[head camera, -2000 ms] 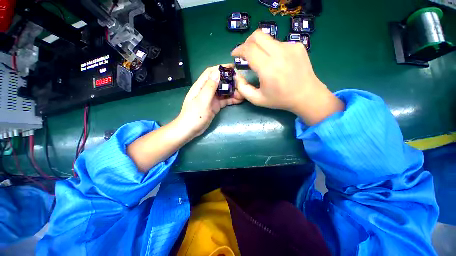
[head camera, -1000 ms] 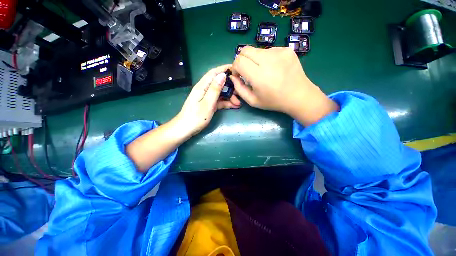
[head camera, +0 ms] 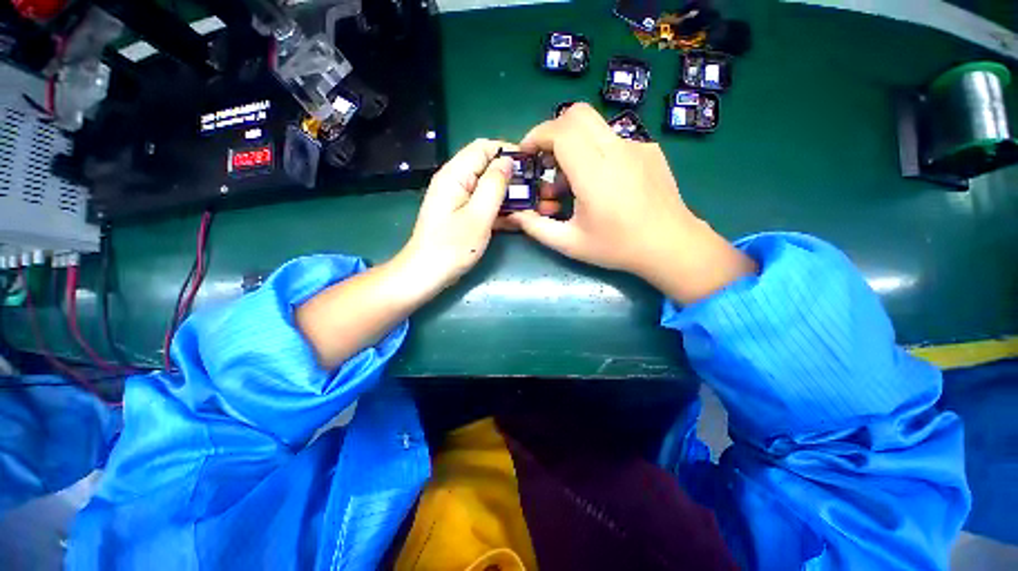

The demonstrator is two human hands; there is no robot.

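A small black housing with white and silver patches inside [head camera: 519, 193] is held above the green bench, open side up. My left hand [head camera: 455, 212] grips its left side, with the thumb over its upper left part. My right hand [head camera: 614, 201] is at its right side, with fingertips at the upper and lower right edges. The fingers hide parts of the housing's edges. Whether a smaller part is between the fingertips cannot be told.
Several similar housings [head camera: 627, 80] lie beyond my hands, with black parts and orange flex cables [head camera: 670, 30] behind them. A black test fixture [head camera: 368, 156] stands left, beside a vented box [head camera: 39, 167]. A solder wire reel [head camera: 969, 106] stands right.
The view has shifted, so bench items appear further right. The housing, mostly covered a second ago, now shows its inside face. My right fingers have spread along its right side.
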